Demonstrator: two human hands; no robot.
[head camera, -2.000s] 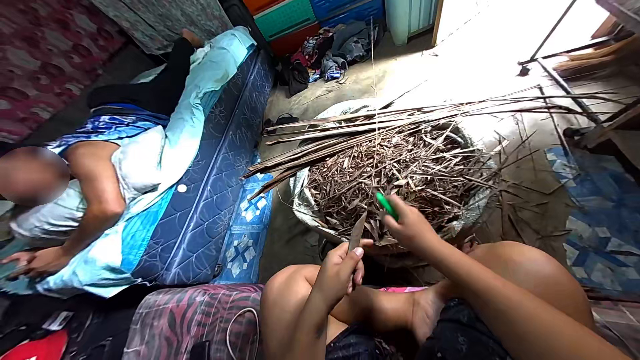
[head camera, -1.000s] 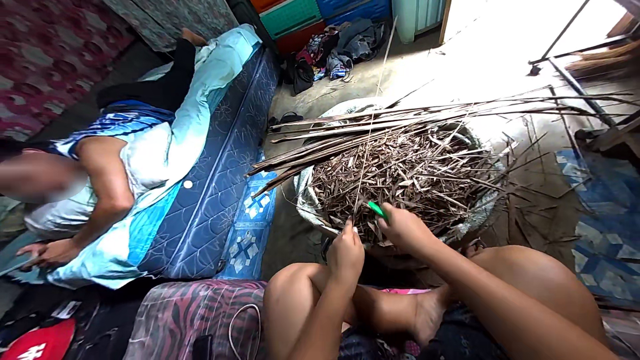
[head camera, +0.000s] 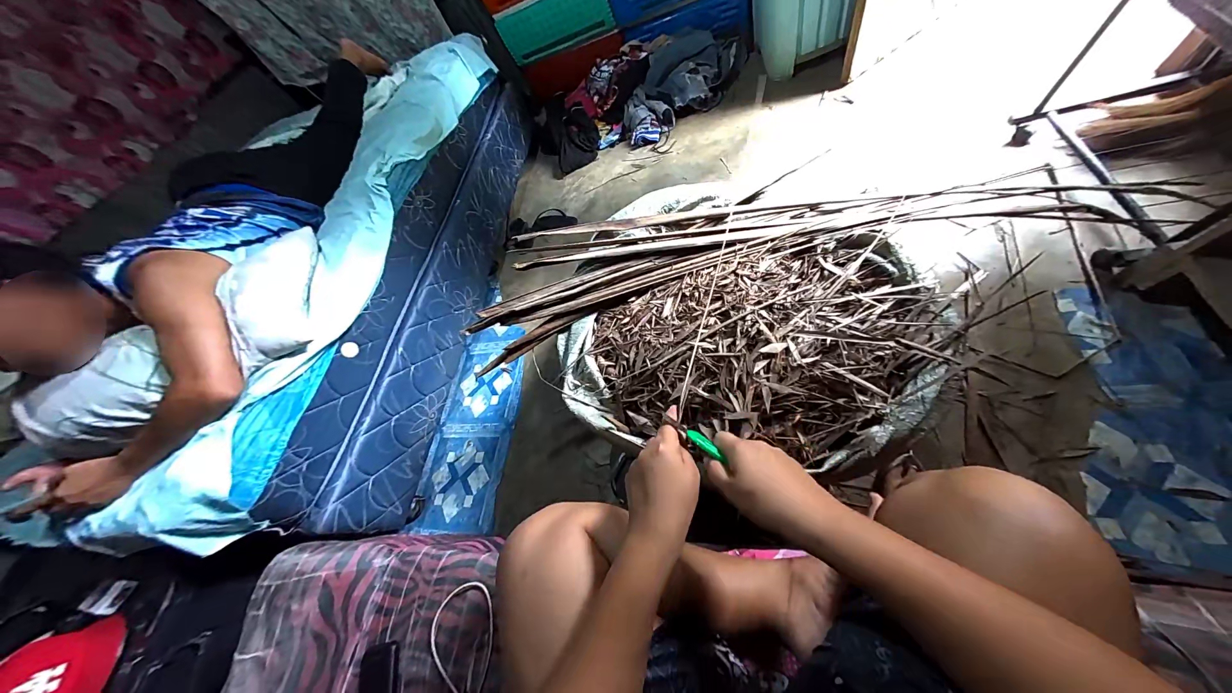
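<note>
My left hand (head camera: 664, 476) pinches the lower end of a thin dry strip (head camera: 705, 332) that rises over the sack's opening. Close on its right, my right hand (head camera: 760, 476) is closed around a green-handled tool (head camera: 705, 445), its working end hidden near the left fingertips. Before both hands lies a wide woven sack (head camera: 582, 385) with its rim rolled down, full of short dry brown plant scraps (head camera: 760, 361). Across the sack's far side rests a bundle of long dry stalks or leaf strips (head camera: 616, 279).
A person (head camera: 192, 318) lies on a blue mattress (head camera: 385, 385) at left, hands on a flat object. Clothes (head camera: 654, 87) are heaped near coloured drawers (head camera: 553, 34). Metal legs of a stand (head camera: 1107, 173) are at right. Loose strips litter the floor (head camera: 1020, 404). A cable (head camera: 438, 616) lies beside my leg.
Two seconds ago a blade showed by my left hand and the green tool was held higher, apart from it. Now my hands are close together, with the thin strip rising from my left fingers.
</note>
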